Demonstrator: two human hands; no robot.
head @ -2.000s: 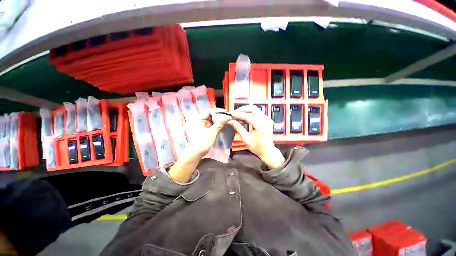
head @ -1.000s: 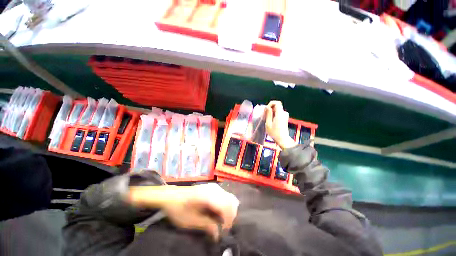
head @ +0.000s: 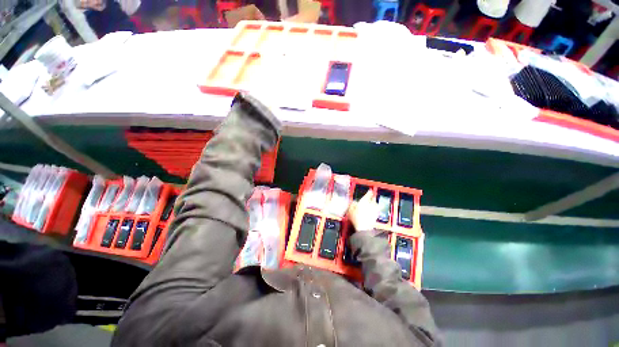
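The orange-red phone tray (head: 293,252) lies at lap height before me. Two bagged phones (head: 317,192) fill its upper left slots. Black bare phones (head: 330,238) lie in other slots. My right hand (head: 364,211) is over the tray's middle, at an upper-row bare phone; its fingertips are too blurred to show a grip. My left arm reaches to the white bench top; its sleeve cuff (head: 258,112) shows, but the hand is washed out in the glare beyond it.
On the bench (head: 170,91) are a mostly empty tray (head: 218,89), a dark phone (head: 337,78) and a row of black parts (head: 553,91). Red trays are stacked below (head: 170,150). More trays of bagged phones (head: 44,196) stand left. A person's dark head shows lower left.
My left arm has swung from my lap up to the bench. My right hand has let go of the second bagged phone, now lying in its slot, and moved slightly right and down.
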